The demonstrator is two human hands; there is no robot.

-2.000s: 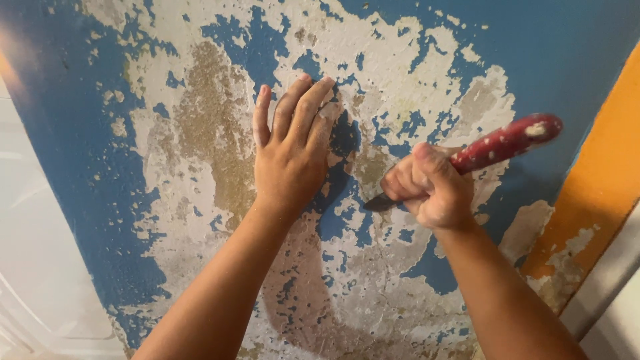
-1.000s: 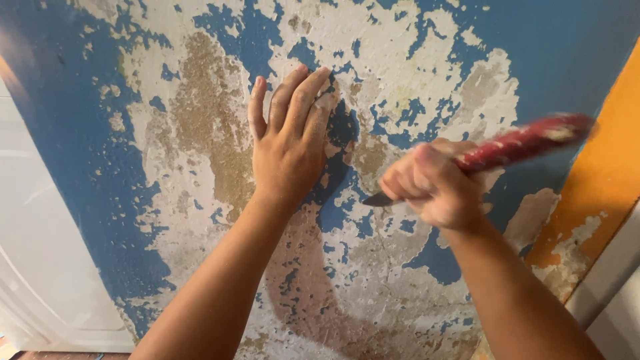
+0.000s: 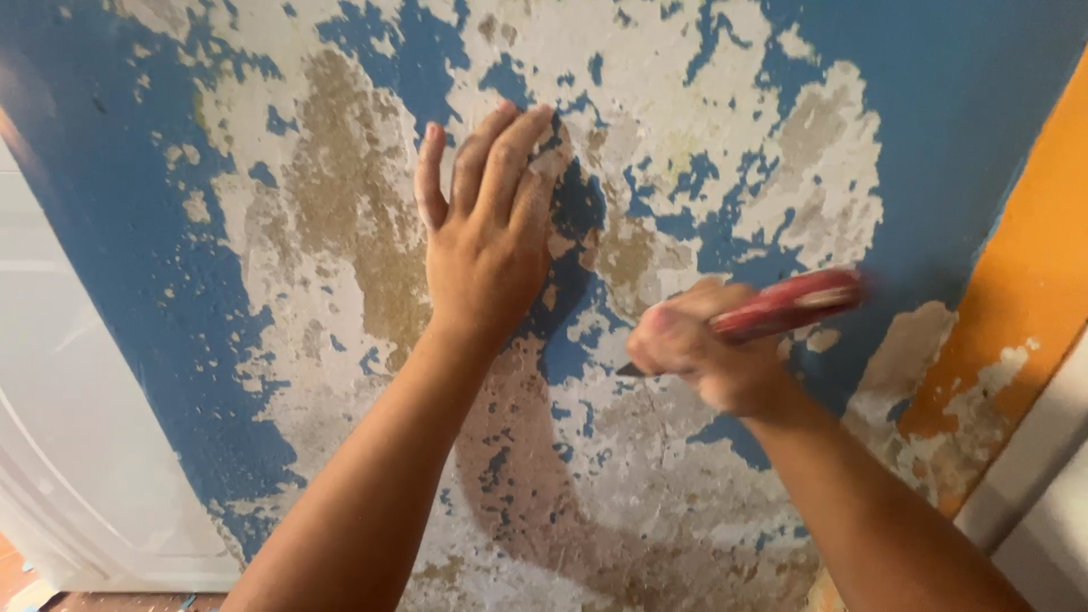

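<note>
My left hand (image 3: 489, 229) lies flat on a wall (image 3: 671, 476) of peeling blue paint, its fingers spread and pointing up. Lower and to the right, my right hand (image 3: 705, 344) is closed around a scraper (image 3: 790, 302) with a red, paint-spotted handle that points up and right and is blurred. A short bit of its dark metal blade shows below the fist, against or close to the wall; the rest of the blade is hidden by my fingers. Around both hands, whitish plaster and tan patches show between ragged remnants of blue paint (image 3: 569, 348).
A white panel (image 3: 76, 357), perhaps of an appliance, stands at the left edge. An orange painted strip (image 3: 1028, 280) with bare patches runs down the right side, beside a pale frame or panel (image 3: 1045, 476). Paint flakes lie on the reddish-brown floor (image 3: 102, 602) at lower left.
The scraper's handle tilts and shifts between frames, and my right hand sits slightly lower against the wall than two seconds ago. My left hand stays flat in about the same place.
</note>
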